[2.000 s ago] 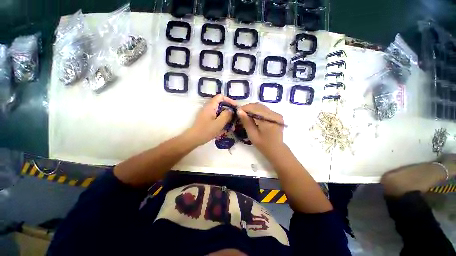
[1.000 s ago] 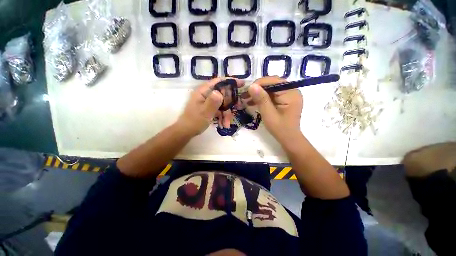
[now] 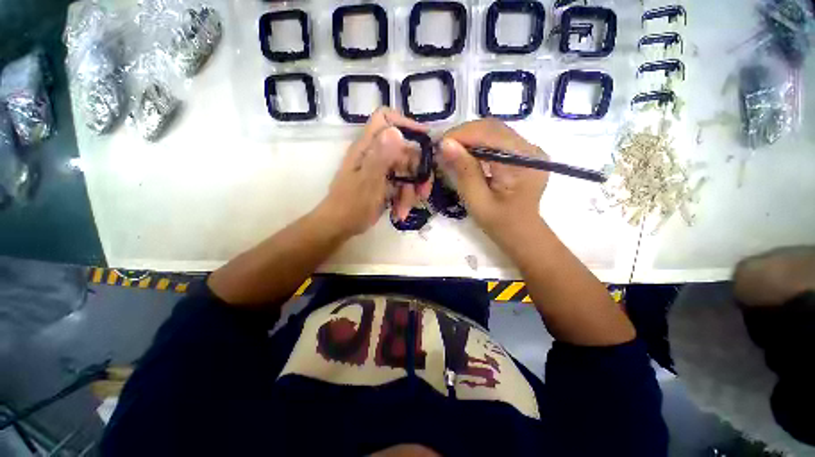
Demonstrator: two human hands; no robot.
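Note:
My left hand (image 3: 362, 174) holds a black housing frame (image 3: 420, 153) upright between thumb and fingers, above the bench. My right hand (image 3: 500, 174) holds a slim dark tool (image 3: 545, 163) like a pen, its dark handle pointing right. The tool's tip is at the frame's right side, mostly hidden by my fingers. A small dark pile of black parts (image 3: 410, 220) lies on the white surface just below both hands, partly covered by them. Rows of black frames sit in a clear blister tray (image 3: 322, 131) beyond my hands.
Black brackets (image 3: 659, 68) lie in a column right of the tray, above a heap of beige pieces (image 3: 651, 174). Silvery-grey zip bags (image 3: 98, 98) lie at left, another bag (image 3: 767, 105) at far right. Another person's arm (image 3: 776, 275) is at the right edge.
The view has shifted, so the tray sits higher in the picture. The tool's handle, which pointed slightly up a second ago, now slopes down to the right. Both hands stay at the held frame.

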